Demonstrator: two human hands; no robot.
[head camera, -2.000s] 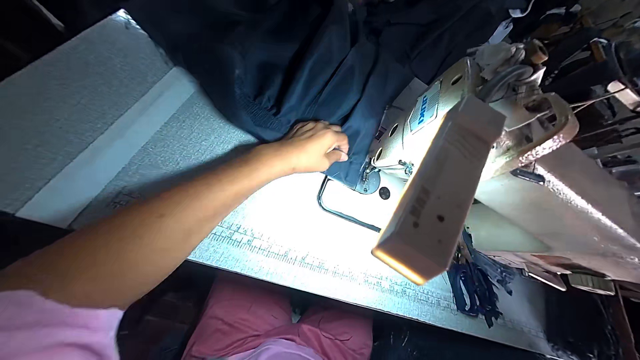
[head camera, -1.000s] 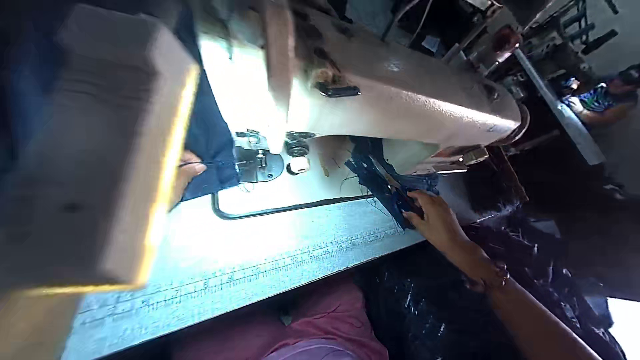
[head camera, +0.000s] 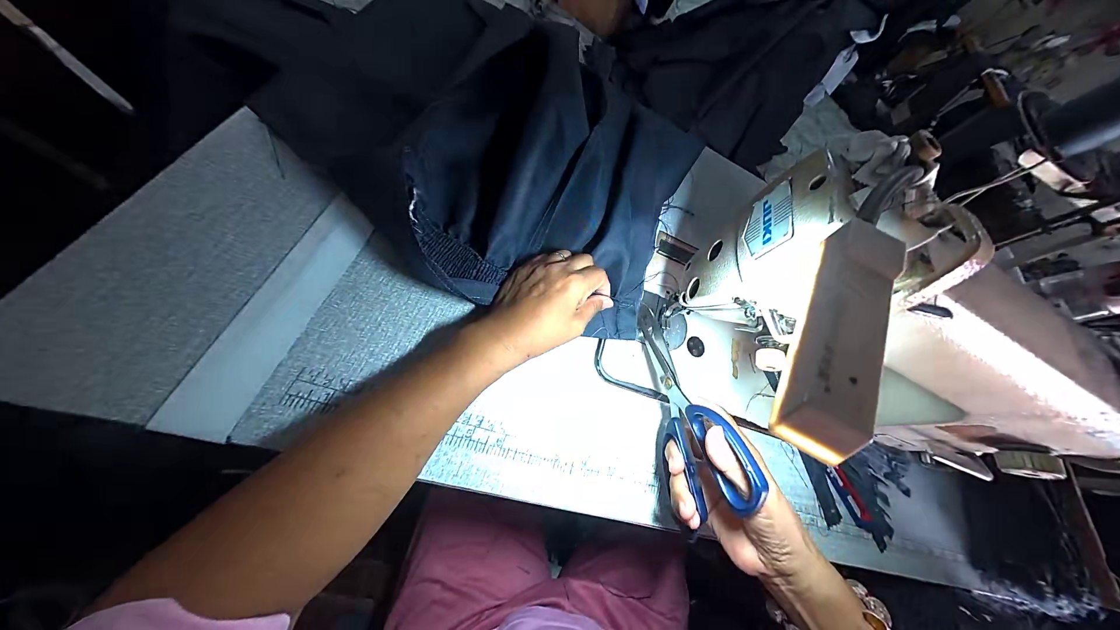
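Note:
Dark navy fabric with a gathered elastic edge lies over the left and back of the sewing table. My left hand presses and pinches it close to its front corner. In my right hand are blue-handled scissors, thumb and fingers through the loops. Their blades are slightly apart and point at the fabric's right edge, beside the presser foot of the Juki sewing machine. Whether the blades touch the cloth I cannot tell.
The machine's lamp juts out at the right of the needle area. Ruler marks run along the table's front part. Dark fabric scraps lie to the right, under the machine arm. More dark cloth is heaped behind.
My right hand, at the scraps under the machine arm one second ago, is now by the needle area with scissors in it. The view has swung strongly right and back. My left hand remains on the fabric.

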